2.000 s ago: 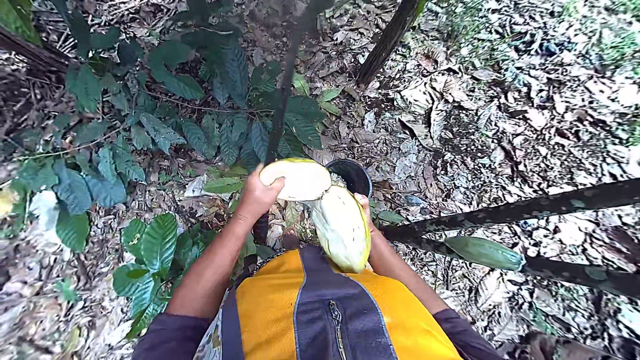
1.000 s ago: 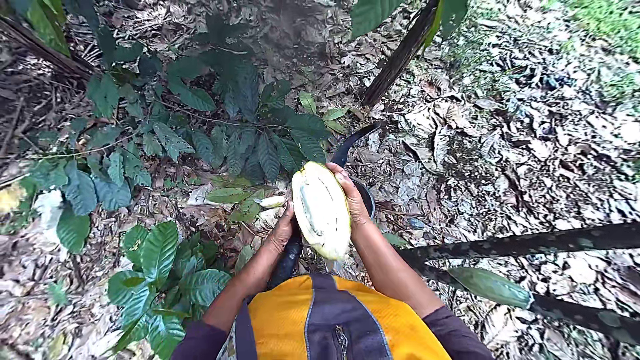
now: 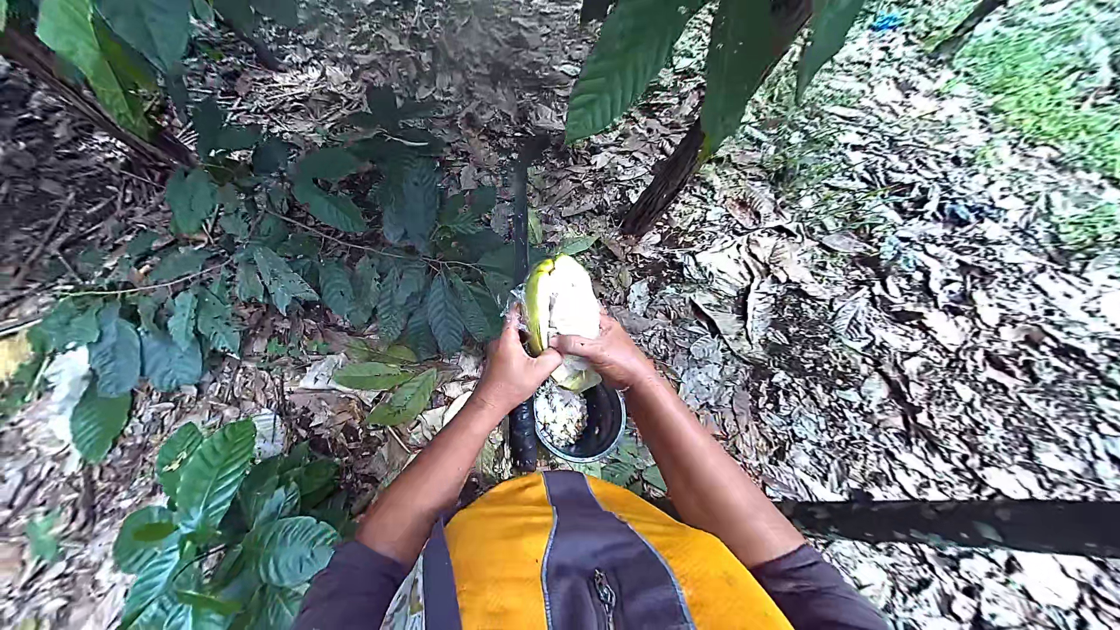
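Both my hands hold an opened cacao pod [image 3: 560, 302], with green-yellow rind and bright white inside, above a dark bucket [image 3: 605, 433]. My left hand [image 3: 514, 367] grips the pod's lower left side, thumb near its lower end. On the right side, my right hand [image 3: 612, 352] has its fingers around the pod and its thumb across the white part. Whitish cacao beans in pulp [image 3: 560, 413] lie in the bucket. A machete-like dark blade [image 3: 521, 219] stands up behind my left hand, its black handle [image 3: 522, 437] beside the bucket.
Leafy plants stand at left [image 3: 350, 289] and lower left [image 3: 219, 525]. A thin trunk [image 3: 669, 179] rises ahead, with large leaves [image 3: 630, 66] hanging near the top. A dark trunk or branch [image 3: 945, 523] crosses the lower right. Dry leaf litter [image 3: 875, 367] covers the ground.
Two seconds ago my hands held pod pieces apart; one second ago they held an open one upright together. Now the pod is tilted and further forward, and the beans in the bucket show.
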